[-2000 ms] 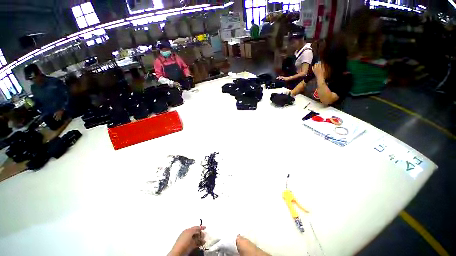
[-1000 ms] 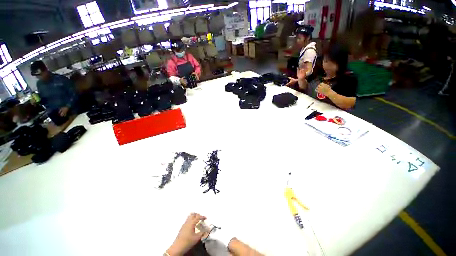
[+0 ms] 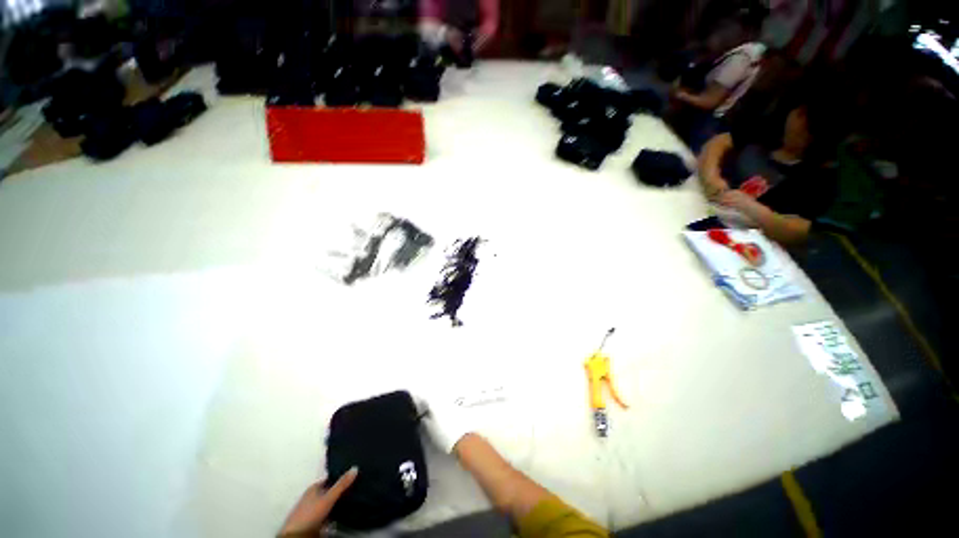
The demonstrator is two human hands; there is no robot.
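A black zippered bag (image 3: 370,452) with a small white logo lies near the table's front edge, in front of me. My left hand (image 3: 324,507), bare, holds the bag at its lower left, the thumb on top. My right hand (image 3: 442,426), in a white glove, is at the bag's upper right edge; its fingers are blurred, so its grip is unclear. A tangled pile of black cords (image 3: 456,280) and a looser grey-silver pile (image 3: 387,248) lie farther in on the table.
A yellow air gun (image 3: 598,383) with a thin hose lies to the right. A red bin (image 3: 347,136) stands farther back, with black bags (image 3: 591,118) beyond and to the right. Red-handled scissors (image 3: 735,246) lie on papers (image 3: 749,284) near a seated person.
The view has tilted down. The black bag is now in view before me, with my left hand on it. My right hand has moved from in front of me to the bag's upper right edge.
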